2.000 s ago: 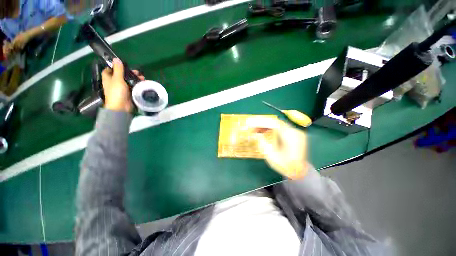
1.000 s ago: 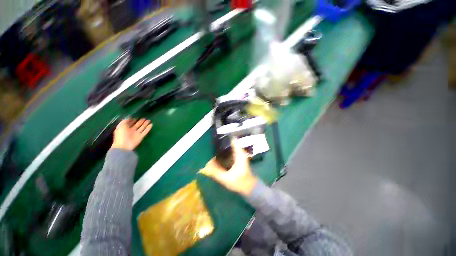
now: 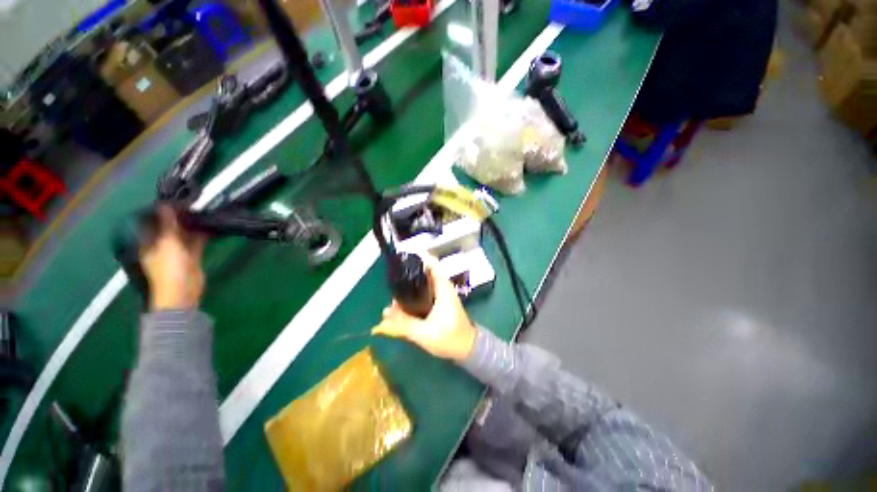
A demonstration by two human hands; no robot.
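My left hand (image 3: 171, 269) is over the conveyor, its blurred fingers closed on the dark end of a black hair dryer unit (image 3: 250, 223). The unit's pale round head points right. My right hand (image 3: 440, 322) is wrapped around the black electric screwdriver (image 3: 412, 281), which hangs from a black cable in front of the screw feeder (image 3: 462, 245). The driver's tip is hidden. The shiny amber work pad (image 3: 338, 423) lies on the green bench below my right hand.
A clear bag of beige parts (image 3: 505, 144) and another black unit (image 3: 550, 91) lie beyond the feeder. A yellow handle (image 3: 462, 200) lies on the feeder. More units (image 3: 207, 144) lie on the conveyor. A blue bin (image 3: 582, 12) is at the far edge.
The view has swung right. My left hand let go of its first unit, showed open, then closed on another. My right hand went from the pad to the screwdriver.
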